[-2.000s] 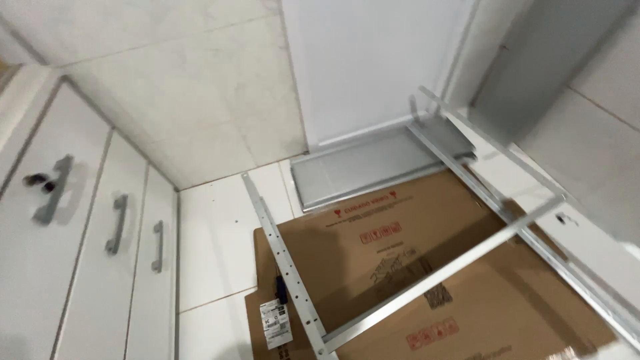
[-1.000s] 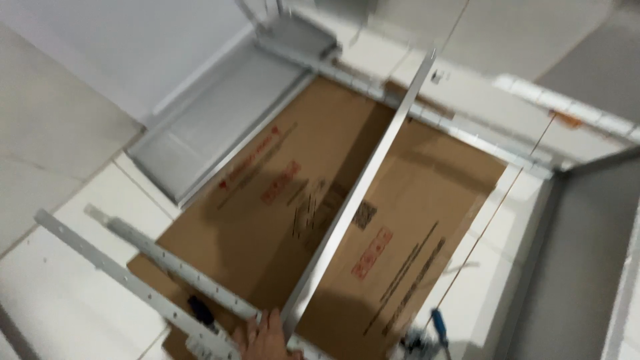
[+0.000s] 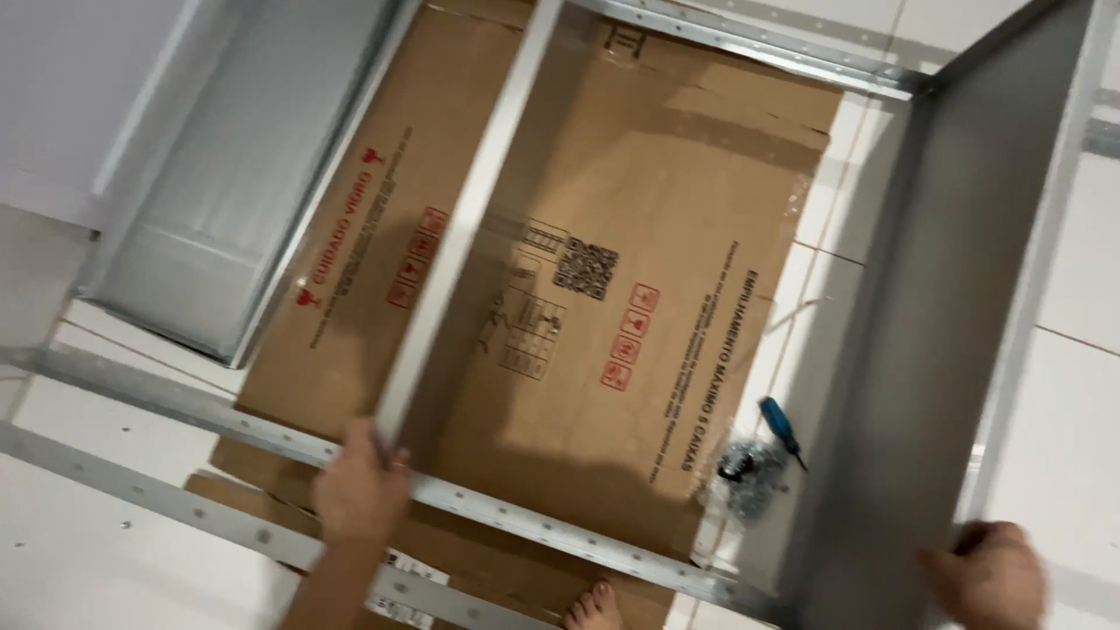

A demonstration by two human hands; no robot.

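My left hand (image 3: 360, 486) grips the near end of a narrow metal shelf (image 3: 472, 201) standing on edge, where it meets a perforated metal upright (image 3: 542, 525). My right hand (image 3: 993, 569) holds the outer edge of a wider grey metal shelf (image 3: 971, 236) on the right, also on edge between two uprights. The far perforated upright (image 3: 752, 48) joins both shelves. Another perforated upright (image 3: 201, 512) lies loose at the lower left. The fingertips of both hands are partly hidden behind the metal.
A flattened cardboard box (image 3: 700, 175) lies under the frame on white floor tiles. A blue-handled screwdriver (image 3: 779, 422) and a plastic bag of hardware (image 3: 754, 477) lie near the right shelf. Another grey metal shelf (image 3: 201, 219) is at the left. My bare foot (image 3: 595, 608) shows below.
The view has swung right and down. My left hand stays at the narrow shelf's near end; my right hand now shows on the right shelf's edge, and was not in view earlier.
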